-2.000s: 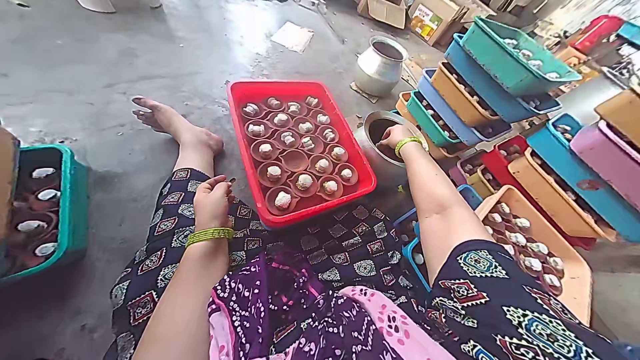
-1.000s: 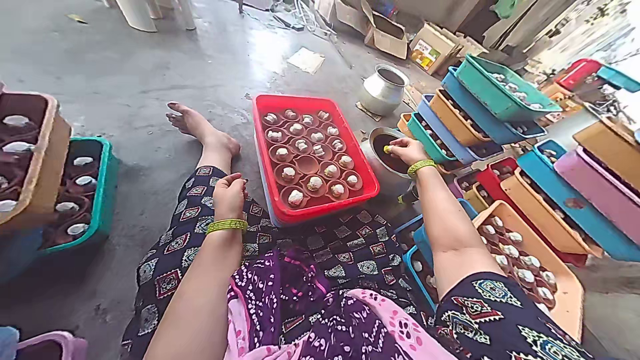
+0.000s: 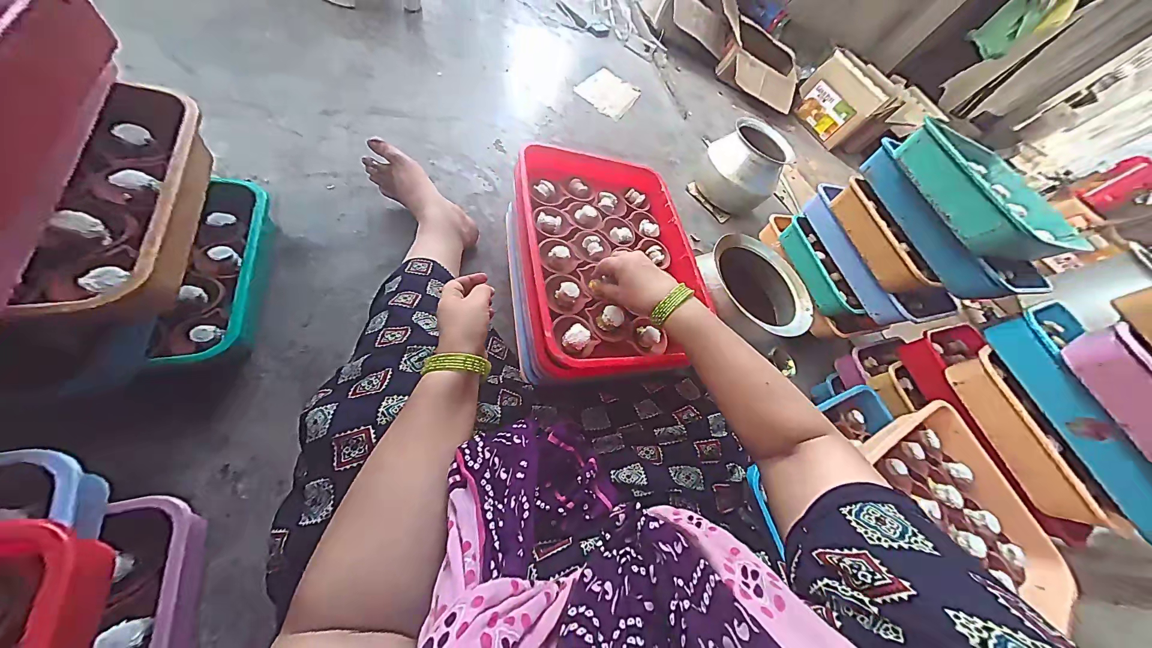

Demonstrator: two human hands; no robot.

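A red plastic tray (image 3: pixel 679 261) lies in front of my lap on top of a blue tray (image 3: pixel 526 346). Small brown cups fill it in rows, most of them with a white lump (image 3: pixel 576 337) inside. My right hand (image 3: pixel 634 283) is over the tray's middle, fingertips bent down at a cup; whether they pinch anything is hidden. Left of the tray I hold my left hand (image 3: pixel 466 310) above my knee, with its fingers curled; their inner side is out of sight. A wide-mouthed metal pot (image 3: pixel 796 301) stands just right of the tray, its inside dark.
A second metal pot (image 3: pixel 742 171) stands behind the first. Stacked coloured trays of cups rise on the right, with an orange tray (image 3: pixel 1044 567) beside my thigh. More trays, including a green one (image 3: pixel 256 261), stand at left. Cardboard boxes (image 3: pixel 846 99) lie at the back.
My right hand has moved left from the metal pot to over the red tray. The left hand remains beside the tray. The view has shifted, showing more of the trays at left.
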